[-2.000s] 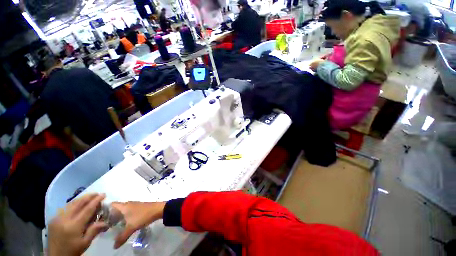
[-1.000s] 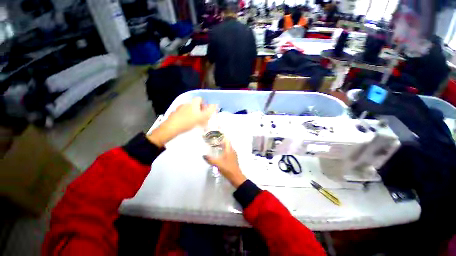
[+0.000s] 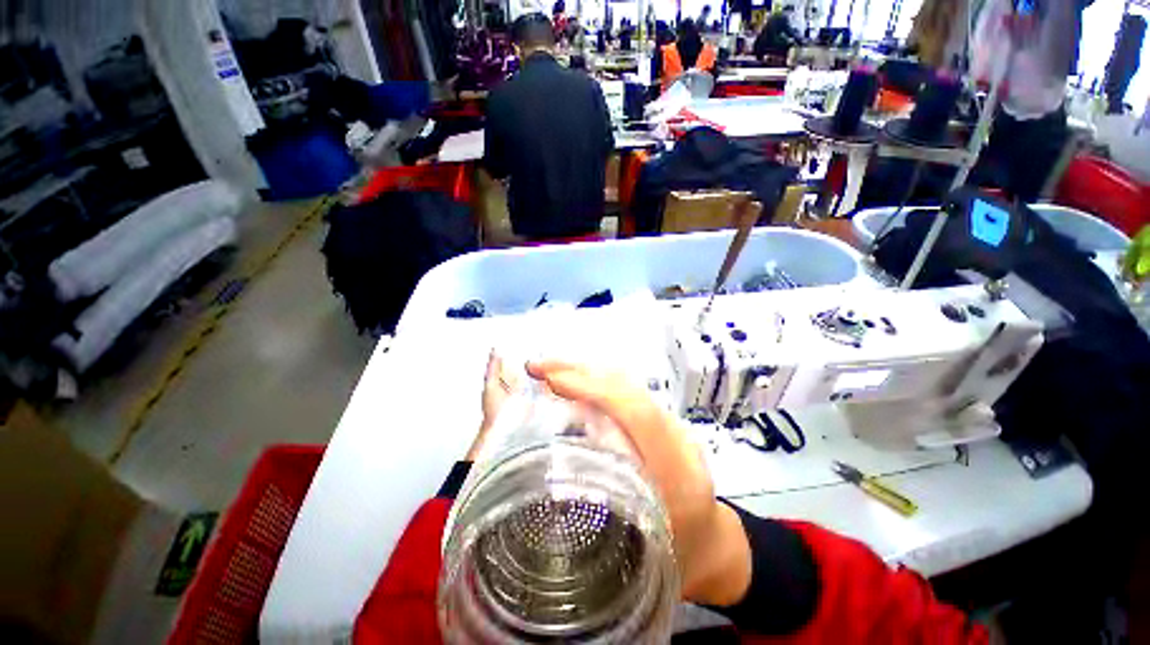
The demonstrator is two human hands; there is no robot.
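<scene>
A clear glass jar (image 3: 561,554) is very close to the camera, its round mouth towards me, with a perforated metal-looking strainer inside. My right hand (image 3: 662,479) is wrapped around the jar's right side. My left hand (image 3: 494,401) is behind the jar at its left; only some fingers show, and the jar hides the rest, so its hold cannot be made out. Yellow-handled thread snips (image 3: 875,488) and black scissors (image 3: 772,432) lie on the white table (image 3: 366,504), right of the jar.
A white sewing machine (image 3: 858,365) stands on the right of the table. A pale blue trough (image 3: 656,262) runs along the far edge. A red crate (image 3: 252,554) is at the left. Dark cloth (image 3: 1085,328) lies at the right. A person in dark clothes (image 3: 549,145) is beyond the trough.
The jar has come up from over the table to close before the camera, its mouth now facing me. My left hand has moved from above the jar to behind it.
</scene>
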